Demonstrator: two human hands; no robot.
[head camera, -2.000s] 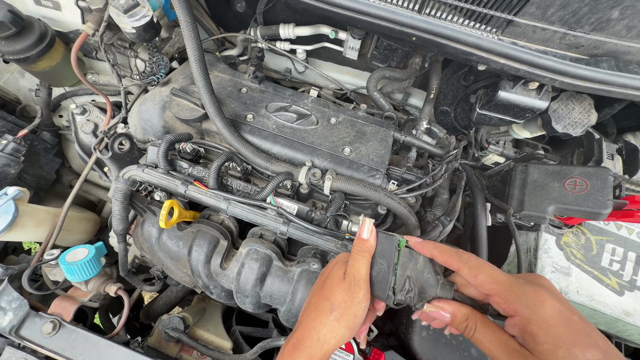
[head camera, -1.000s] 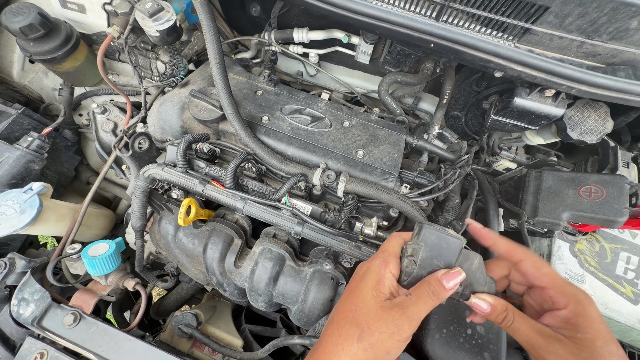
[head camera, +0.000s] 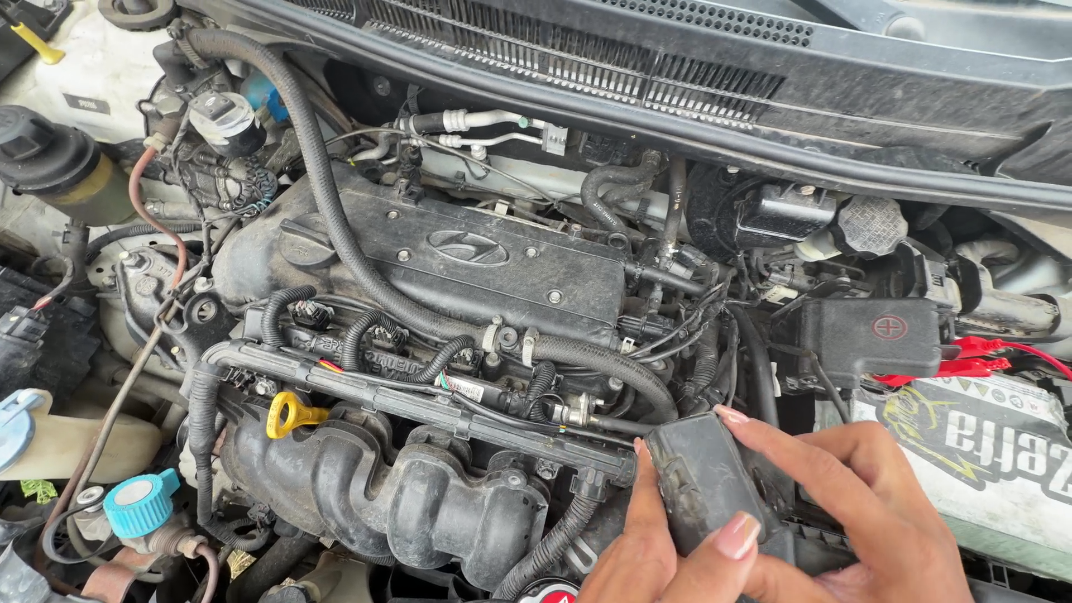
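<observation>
A black plastic housing (head camera: 699, 473) is held between both hands at the lower right of the engine bay. My left hand (head camera: 662, 557) grips its left side and lower end, with the thumb over its face. The fingertips of my right hand (head camera: 854, 511) touch its upper right corner, and its lower part is partly hidden by the fingers. Just left of the housing lies the end of a black wiring conduit (head camera: 536, 448) that runs above the ribbed black intake manifold (head camera: 410, 486). The engine cover (head camera: 477, 251) with a Hyundai emblem lies beyond.
A yellow dipstick handle (head camera: 289, 414) stands by the manifold. Right of my hands are the battery (head camera: 988, 444), a red clamp (head camera: 971, 360) and a black terminal cover (head camera: 867, 335). A turquoise cap (head camera: 141, 504) sits lower left. A thick hose (head camera: 327, 167) crosses the engine cover.
The housing has turned in my hands and now shows its broad dark face. The green edge seen on it two seconds ago is out of sight. The view has shifted.
</observation>
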